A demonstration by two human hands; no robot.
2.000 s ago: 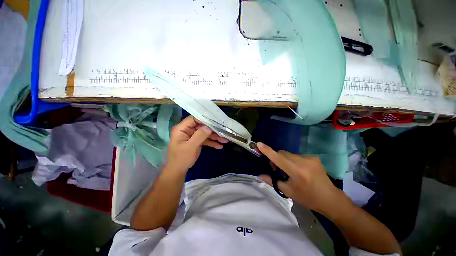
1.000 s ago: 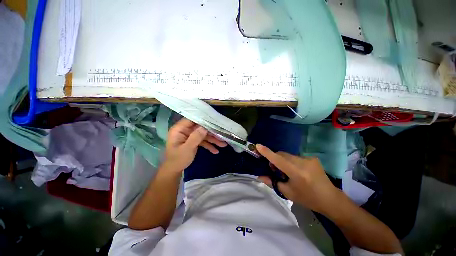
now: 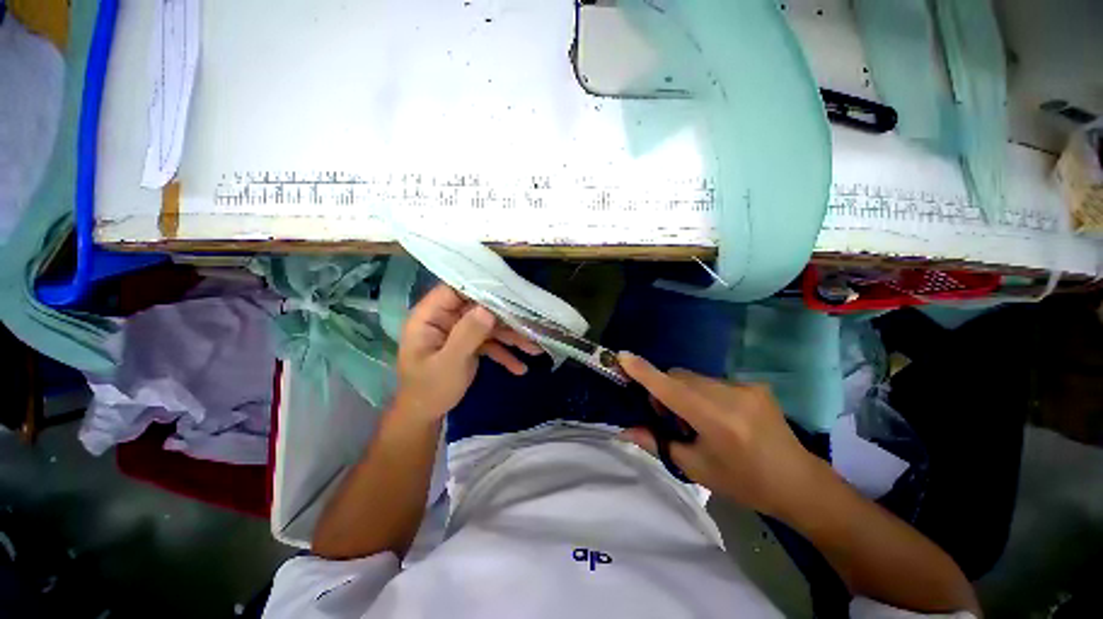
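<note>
My left hand pinches a narrow pale green fabric strip in front of the table's front edge, above my lap. The strip's far end reaches up to the table edge. My right hand holds the fabric shears by their black handles. The silver blades point up and left and lie along the strip, close to my left fingertips. How far the blades are open cannot be told.
White machine table with printed ruler. Mint-green pieces hang over its edge. A slim black tool lies right of them. Blue basket rim and white strip at left. Red basket under the table, crumpled green cloth below.
The strip's far end has drawn down and toward me from over the ruler to the table edge. My left hand has shifted slightly left; the shears remain along the strip.
</note>
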